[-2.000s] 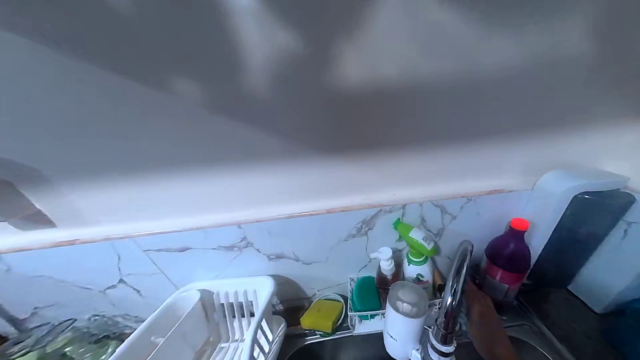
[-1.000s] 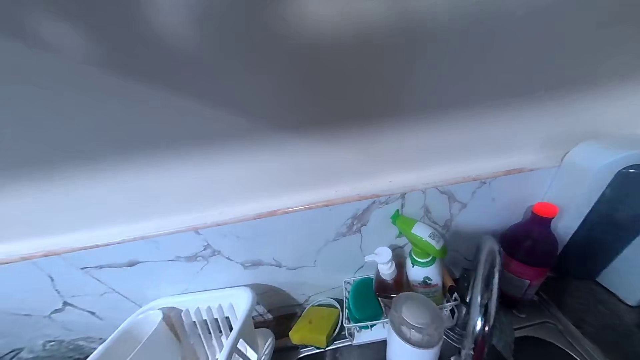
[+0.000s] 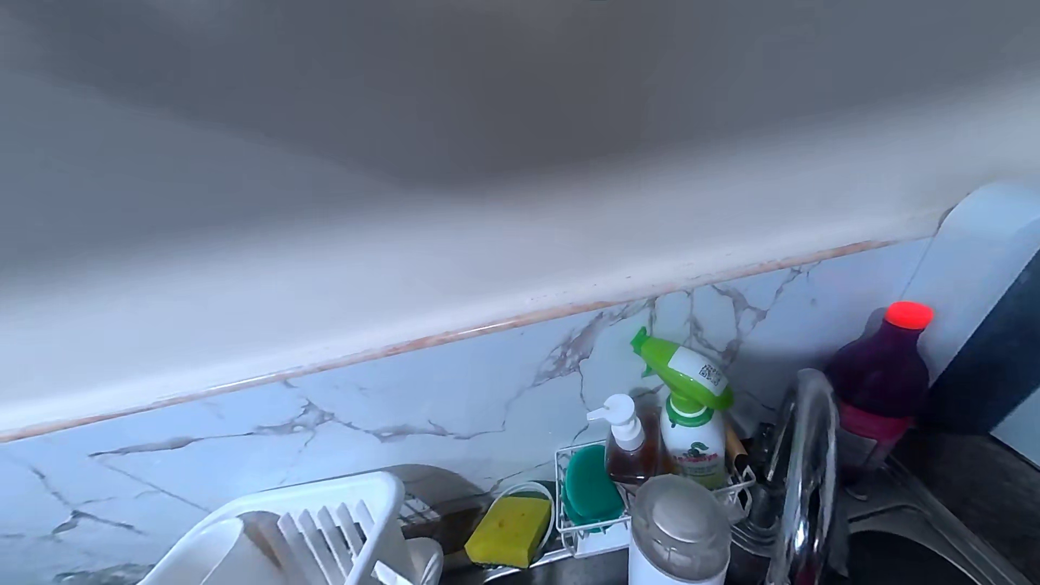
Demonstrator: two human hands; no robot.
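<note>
Neither my left hand nor my right hand shows clearly in the head view. Along the bottom, a chrome faucet (image 3: 806, 479) rises at the sink, with a white device with a clear grey top (image 3: 681, 528) to its left. Behind them, a white wire caddy (image 3: 589, 540) holds a green scrubber (image 3: 591, 485), an amber pump bottle (image 3: 634, 451) and a white spray bottle with a green trigger head (image 3: 692, 414). A yellow sponge (image 3: 509, 532) lies left of the caddy.
A white plastic dish rack (image 3: 374, 496) stands at the lower left. A dark purple bottle with a red cap (image 3: 881, 374) stands right of the faucet, beside a white and black appliance (image 3: 987, 325). Marble-patterned tiles (image 3: 455, 406) line the wall behind.
The hand that showed beside the faucet two seconds ago is no longer visible there. The view has shifted and tilted.
</note>
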